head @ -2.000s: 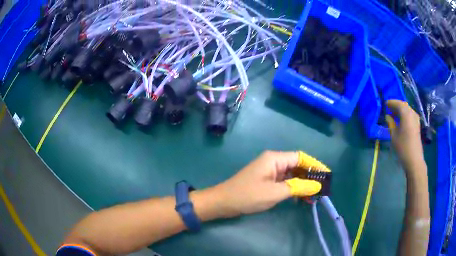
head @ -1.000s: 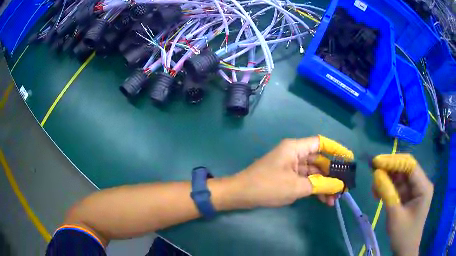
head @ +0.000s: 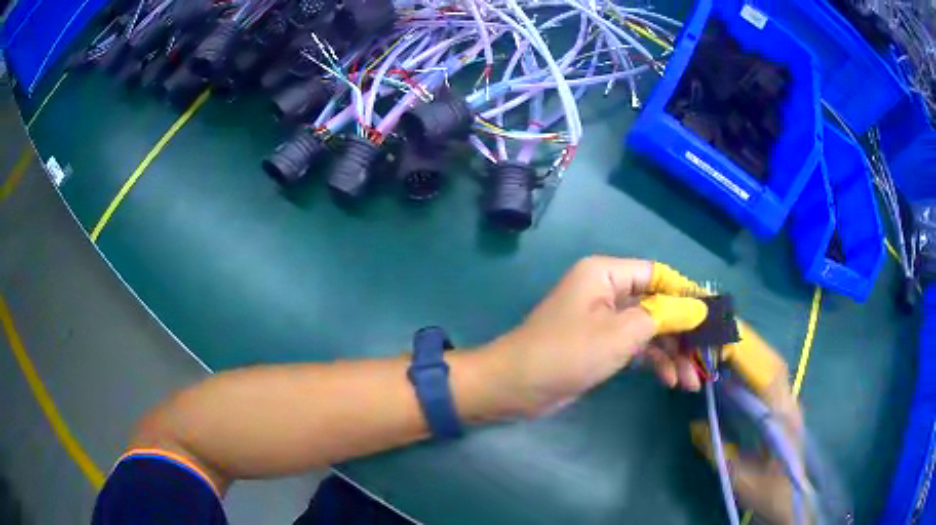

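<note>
My left hand [head: 606, 328], with yellow finger cots on thumb and finger, holds a black connector housing [head: 718, 322] right of centre. Core wires with some red enter its lower side. Grey-lilac cables [head: 720, 451] hang from it toward the bottom edge. My right hand [head: 765, 410] is blurred, below and right of the housing, partly behind the cables. One of its yellow-cotted fingers reaches up beside the housing. Whether it grips the housing or the cables is not clear.
Harnesses with black round connectors [head: 510, 195] lie piled at upper left and centre. The larger blue bin [head: 708, 176] of black housings is at upper right, with a narrower blue bin [head: 847, 275] beside it. The green bench's curved edge [head: 139, 299] runs down the left.
My right hand has moved from the narrow bin to beside the held housing, then down among the cables. My left hand has kept hold of the housing and tilted it. The view has shifted.
</note>
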